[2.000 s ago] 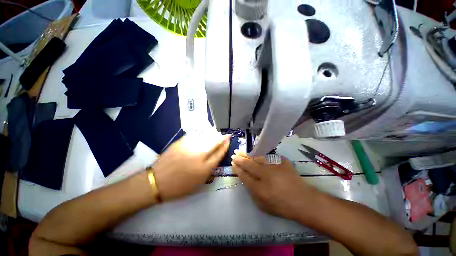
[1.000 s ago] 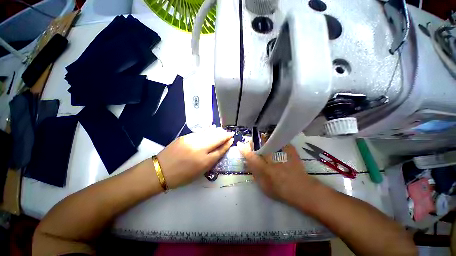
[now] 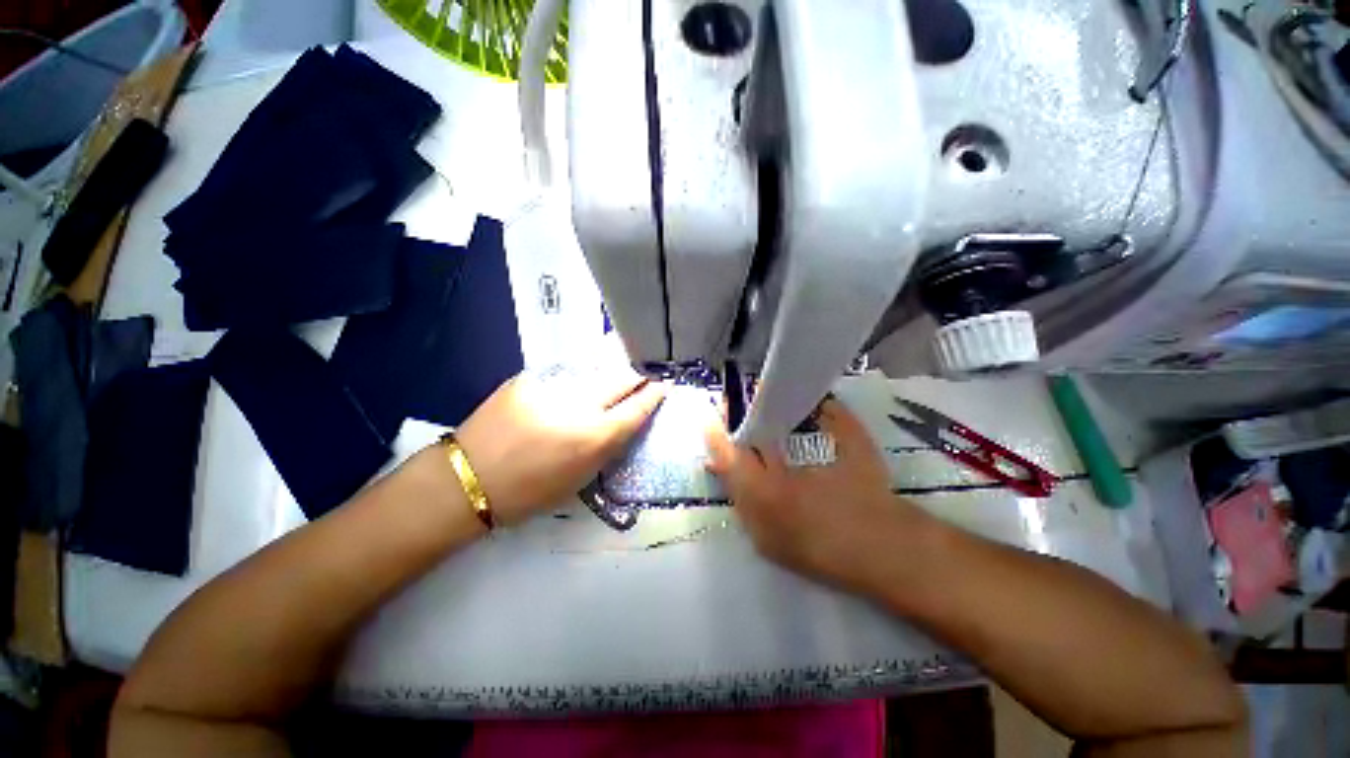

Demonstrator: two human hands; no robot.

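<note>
The white sewing machine head [image 3: 615,252] stands over the shiny needle plate [image 3: 666,462]. My left hand [image 3: 555,452], with a gold bangle at the wrist, lies left of the needle area, fingertips together near the presser foot. My right hand [image 3: 814,496] lies to the right, its fingertips just below the machine head and partly hidden by it. Only a dark strip shows under the head between them; glare and the fingers hide whether fabric is held. Navy fabric pieces [image 3: 296,200] lie heaped and spread left of the machine.
Red-handled snips [image 3: 992,456] and a green tool [image 3: 1088,441] lie right of my right hand. A white lamp [image 3: 551,296] stands left of the head. Grey pieces [image 3: 56,378] and a black slab [image 3: 104,203] lie far left. A lime-green fan [image 3: 474,33] is behind.
The dark piece visible between my fingertips earlier is now mostly out of sight at the needle. My hands have parted slightly, baring more of the needle plate. The view has shifted slightly.
</note>
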